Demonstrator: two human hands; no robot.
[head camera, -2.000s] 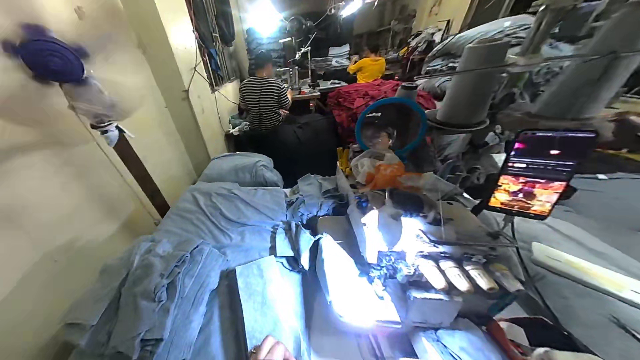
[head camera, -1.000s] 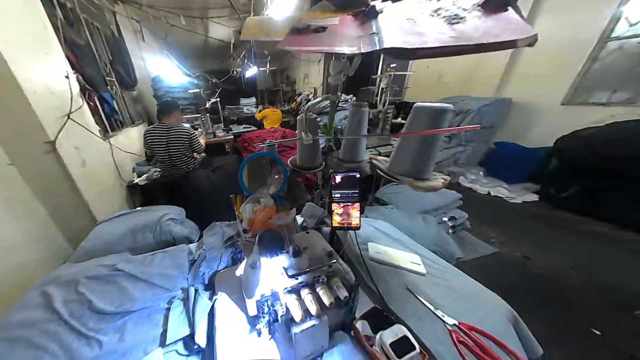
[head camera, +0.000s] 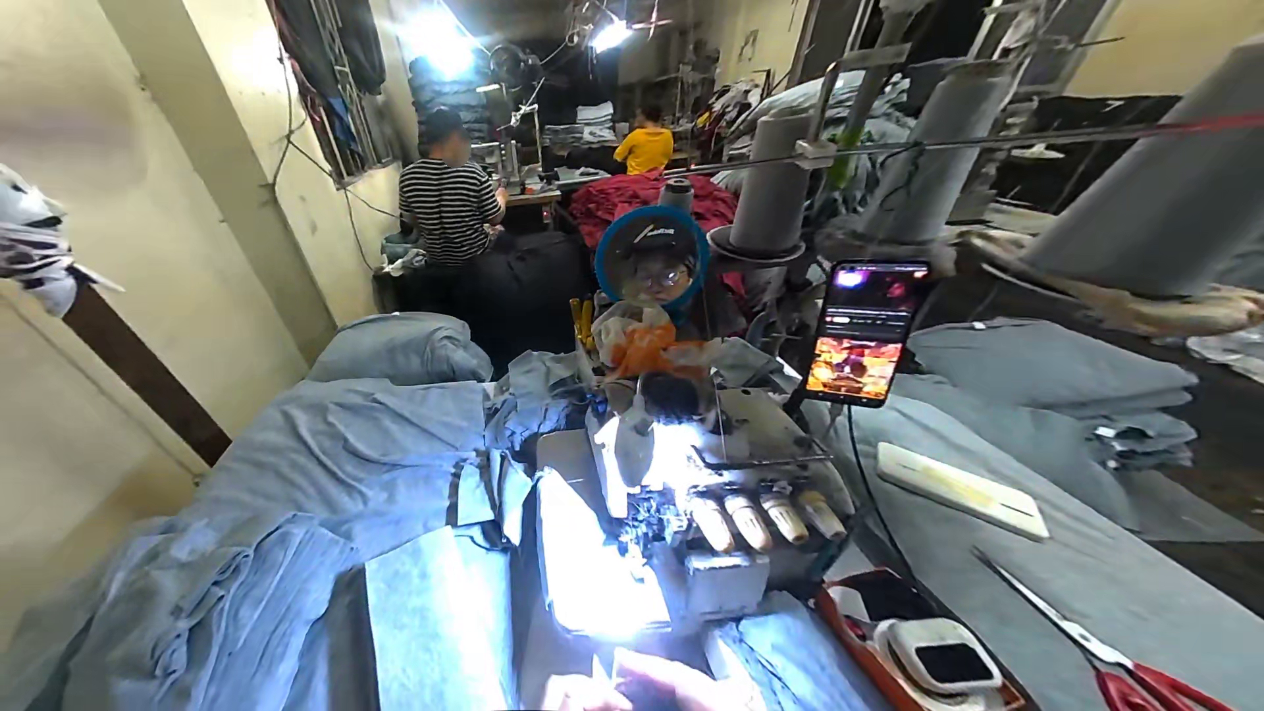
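Under the glare of a lamp, my left hand (head camera: 585, 693) and my right hand (head camera: 673, 681) are close together at the bottom edge, just in front of an overlock sewing machine (head camera: 731, 585). Something small and pale shows between their fingertips; glare hides what it is and whether either hand grips it. The machine's bright cloth plate (head camera: 597, 583) lies just beyond them. A flat blue-grey fabric panel (head camera: 439, 617) is left of my hands, and more blue-grey fabric (head camera: 790, 647) is to their right.
Piled blue fabric (head camera: 365, 425) covers the left side. Right of the machine are a phone on a holder (head camera: 869, 331), a white case (head camera: 960, 491), an orange-brown tray (head camera: 839, 617) and red-handled scissors (head camera: 1096, 647). Thread cones (head camera: 775, 188) stand behind. Two people sit farther back.
Two hands now show together before the machine; one second ago neither was in view, and two seconds ago one hand was at the fabric panel. The view swung right, then back left.
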